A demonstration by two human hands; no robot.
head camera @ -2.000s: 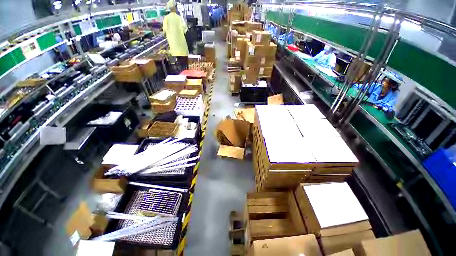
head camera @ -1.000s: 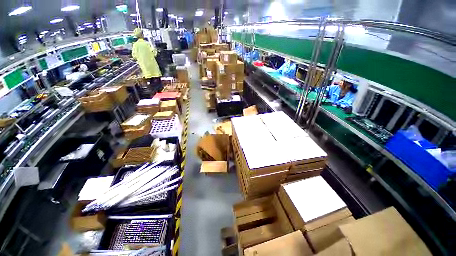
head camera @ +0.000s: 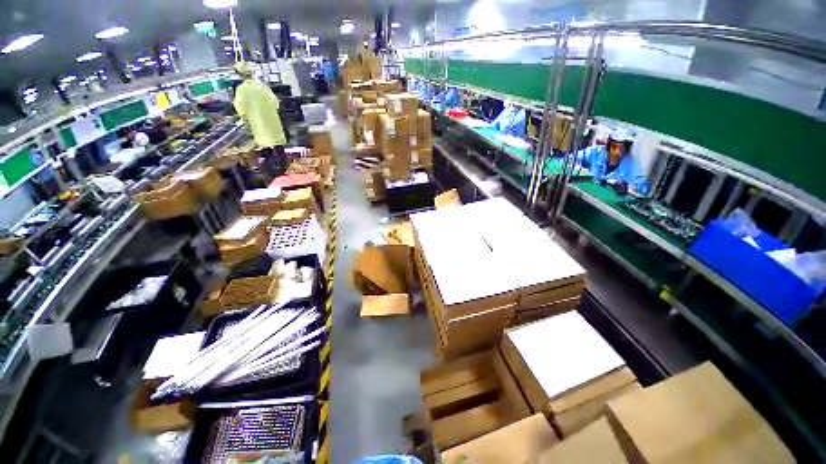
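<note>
An opened brown carton (head camera: 466, 399) stands nearest in front of me at the lower right, with narrow brown parts inside its rim. Beside it is a carton with a white top (head camera: 566, 355). Loose brown flaps or panels (head camera: 702, 421) lie at the lower right edge. Behind stands a large stack of cartons with a white top (head camera: 498, 254). Neither of my hands shows. A small piece of blue cloth (head camera: 389, 459) shows at the bottom edge; I cannot tell what it belongs to.
On the left, black crates (head camera: 254, 426) hold white strips (head camera: 240, 349) beside yellow-black floor tape (head camera: 328, 317). An open carton (head camera: 385, 272) lies on the aisle floor. Carton stacks (head camera: 398, 136) stand farther on. A person in yellow-green (head camera: 260, 111) stands at left; another in blue (head camera: 611, 163) sits at the right line.
The view has turned right and tilted up, so cartons and aisle appear farther left. Blue cloth has come in at the bottom edge. The seated person's head and arms have shifted slightly.
</note>
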